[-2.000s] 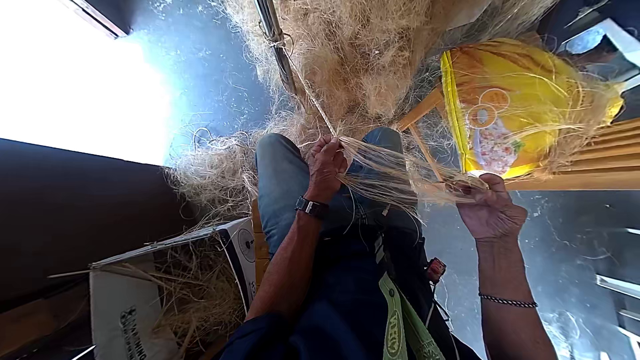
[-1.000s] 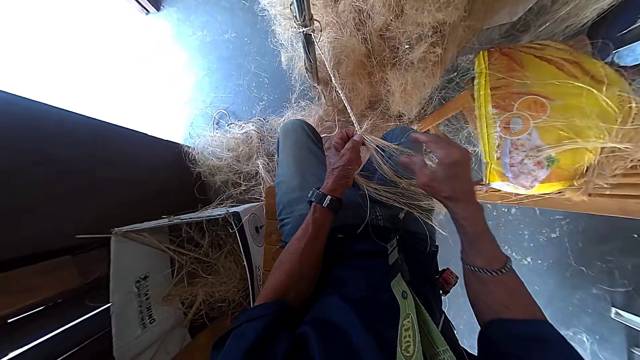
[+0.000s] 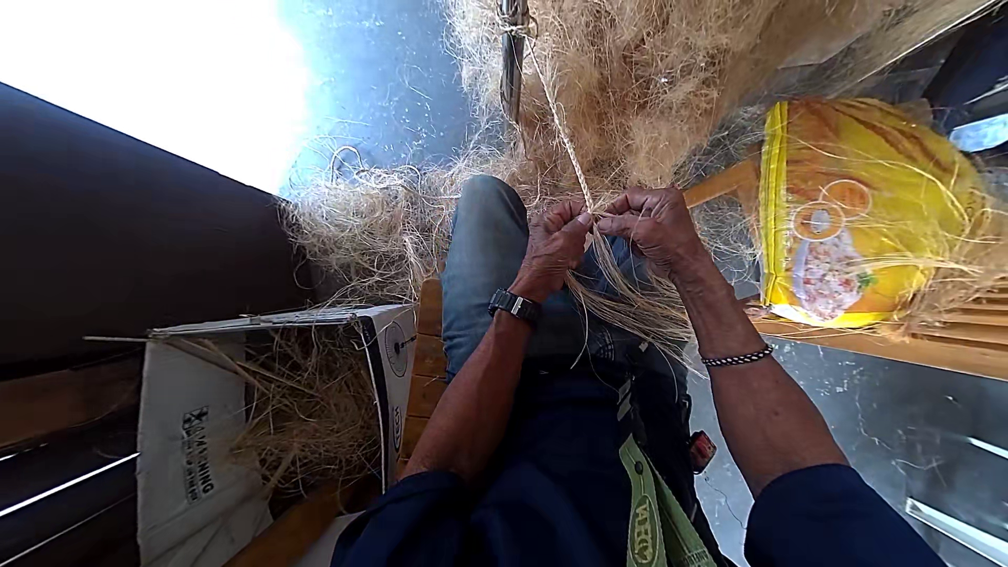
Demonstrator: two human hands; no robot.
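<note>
A braided fibre cord [image 3: 568, 146] runs down from a metal bar [image 3: 512, 67] at the top to my two hands over my lap. My left hand [image 3: 557, 240], with a watch at its wrist, pinches the cord's lower end. Close against it, my right hand [image 3: 652, 224] has thumb and forefinger closed on strands at the same spot. Below both hands the loose fibre strands [image 3: 630, 307] fan out to the lower right across my thigh. The fingertips partly hide the point where braid and strands meet.
A big heap of tangled fibre [image 3: 654, 87] lies ahead, with more fibre [image 3: 370, 228] on the floor at left. A cardboard box [image 3: 193, 441] of fibre stands at lower left. A yellow printed bag [image 3: 882, 213] rests on a wooden bench [image 3: 945, 358] at right.
My right hand was out at the right among the strands; it has moved left and now meets my left hand at the braid's end. My left hand has kept its hold there.
</note>
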